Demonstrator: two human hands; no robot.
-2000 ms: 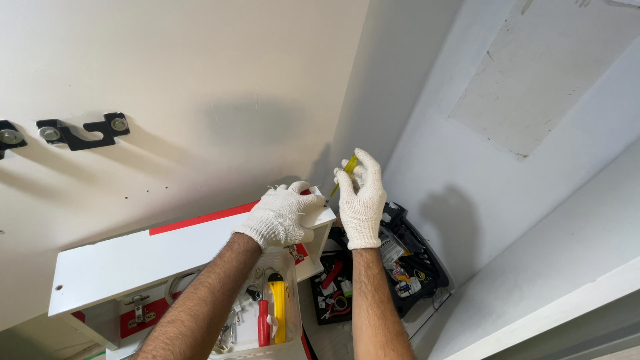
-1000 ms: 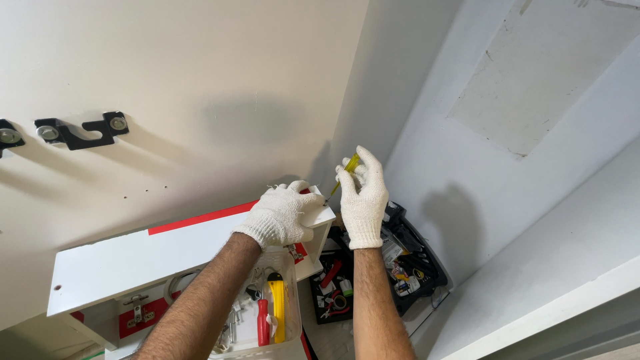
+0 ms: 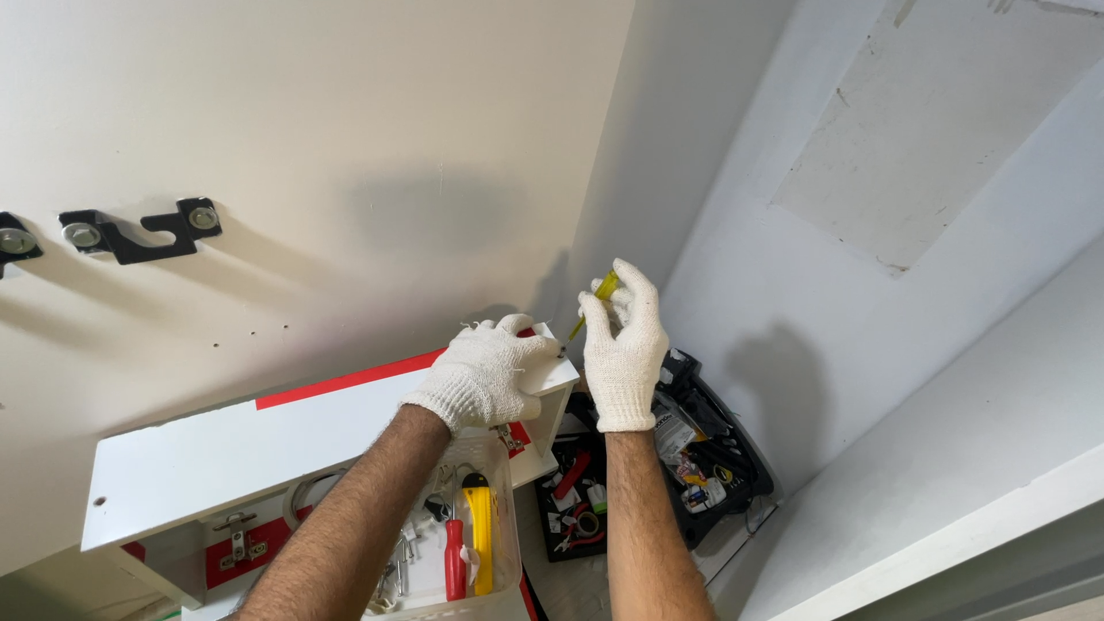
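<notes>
My left hand [image 3: 487,371], in a white knitted glove, presses on the right end of a white panel cabinet [image 3: 259,448] with red strips, thumb and fingers near its corner. My right hand [image 3: 627,345], gloved alike, holds a small screwdriver with a yellow translucent handle [image 3: 606,285] between thumb and fingers. The shaft slants down to a small dark screw or hole [image 3: 561,352] at the panel's corner; whether the tip touches it cannot be told. Below my left hand, a clear plastic bin [image 3: 509,552] holds a red-handled screwdriver [image 3: 454,561], a yellow utility knife [image 3: 479,535] and several screws.
A black open toolbox [image 3: 750,448] and its black tray [image 3: 552,517] of tools lie on the floor at right. Black metal brackets [image 3: 142,233] are bolted to the wall at left. Metal hinges [image 3: 241,543] sit inside the cabinet. A white ledge [image 3: 975,526] crosses the lower right.
</notes>
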